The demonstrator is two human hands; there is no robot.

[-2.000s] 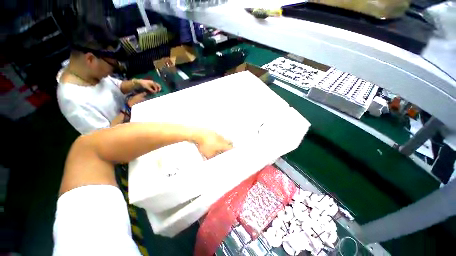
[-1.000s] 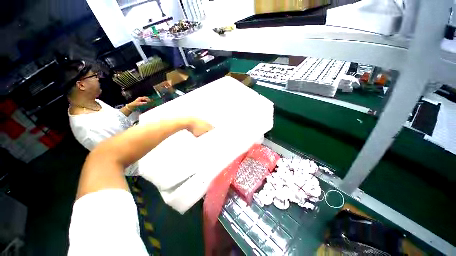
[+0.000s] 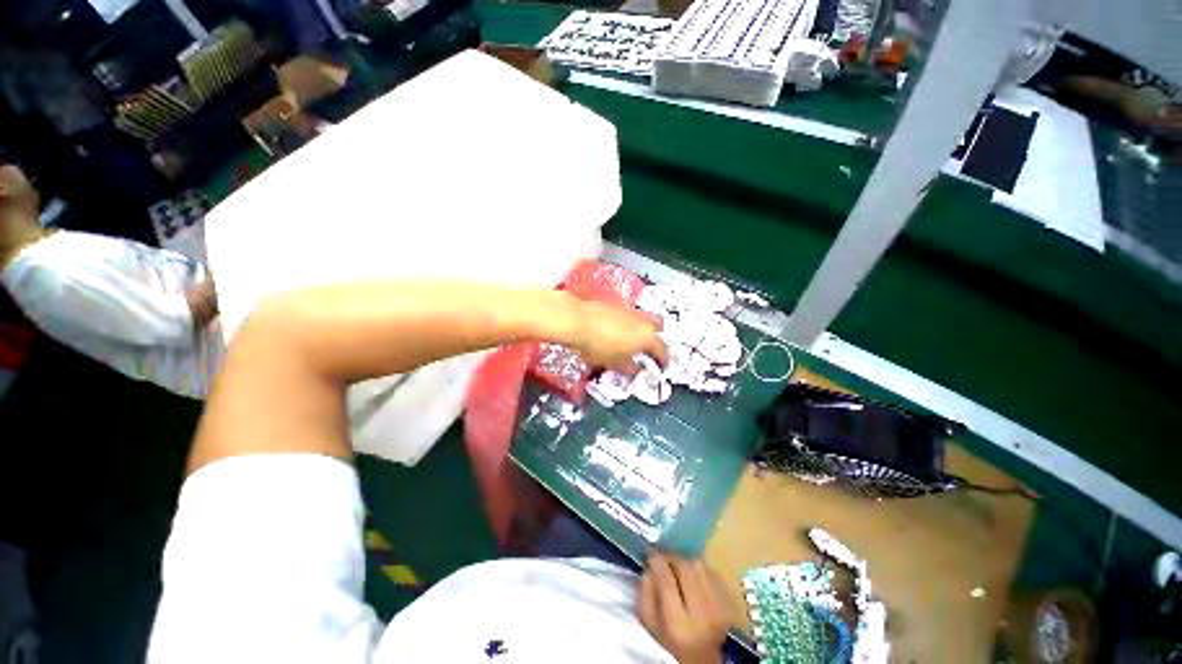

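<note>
My left hand (image 3: 622,337) reaches to the loose pile of white discs (image 3: 706,324), fingertips down among them. Its fingers are curled, and I cannot tell whether they grip a disc. The discs lie beside the pink-red bubble wrap (image 3: 499,402), behind a clear plastic tray (image 3: 629,480). My right hand (image 3: 687,603) is at the bench's near edge, just left of the green circuit board panel (image 3: 784,610). I cannot tell if it holds anything. White discs with leads (image 3: 849,564) fringe the panel, which the lower frame edge cuts off.
Large white foam slabs (image 3: 415,182) stand at the left. A black fan (image 3: 856,435) sits on the tan mat (image 3: 959,545). A white shelf post (image 3: 894,195) rises behind. A person's white sleeve (image 3: 117,305) shows far left. A tape roll (image 3: 1056,629) is at lower right.
My left hand has left the foam slabs and moved right to the disc pile. The view has turned right and down, bringing my right hand, the panel and the mat into sight.
</note>
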